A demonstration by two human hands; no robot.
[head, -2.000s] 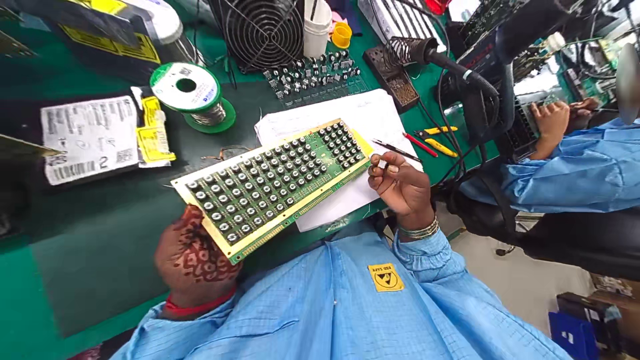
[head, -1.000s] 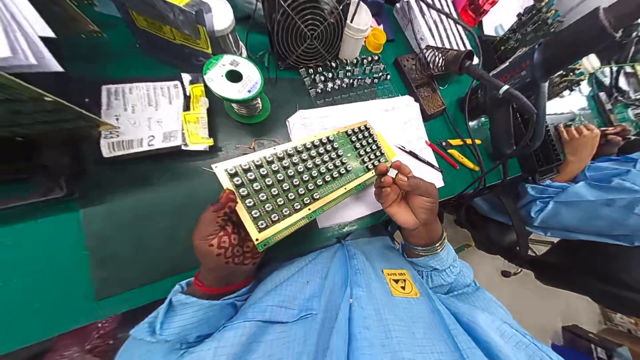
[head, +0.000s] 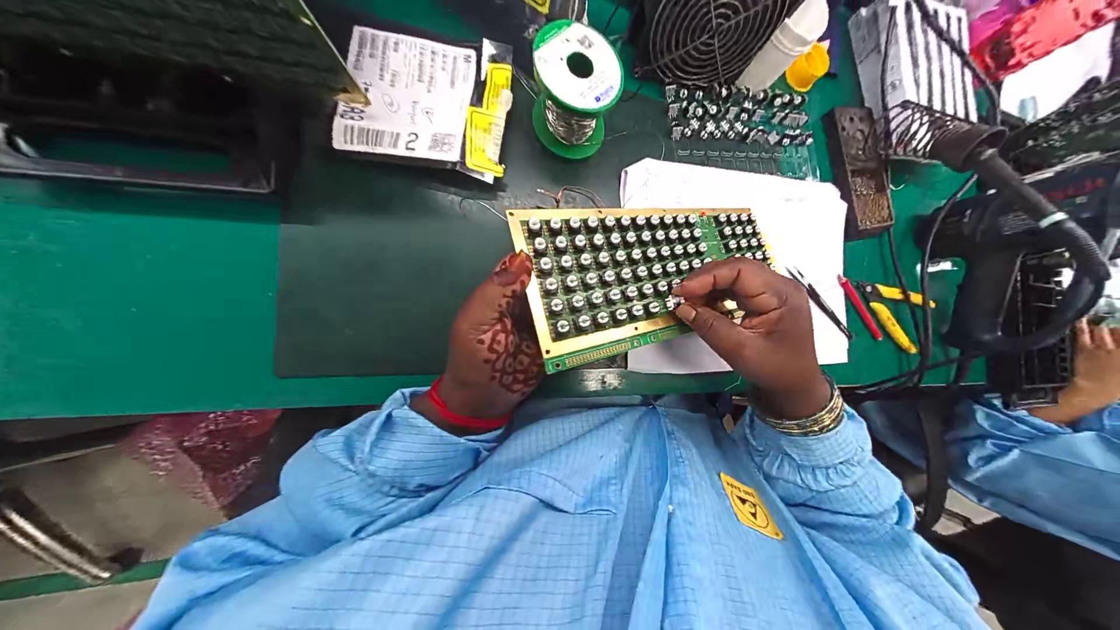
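My left hand (head: pixel 494 346) grips the left end of a green and gold circuit board (head: pixel 595 352), with the thumb on its edge. Rows of small round black components with pale slotted tops cover the board. Over the lower right part of the board is my right hand (head: pixel 752 324), thumb and forefinger pinching a small pale component (head: pixel 674 301) against or just above the bottom row. The fingers hide part of the board there. Beneath the board's right side lie white paper sheets (head: pixel 818 210). More such components (head: pixel 735 114) stand in a clear tray behind the sheets.
Behind the board stand a solder wire spool (head: pixel 577 74), a labelled packet (head: pixel 407 96) and a black fan (head: pixel 717 31). Tweezers (head: pixel 818 302), yellow-handled cutters (head: pixel 894 325) and a soldering iron holder (head: pixel 962 136) are to the right. A co-worker's hand (head: pixel 1094 372) is at the far right.
My right hand has moved left from beside the board's right end to over its lower rows, the small component still between its fingers. My left hand still holds the board. The view has shifted.
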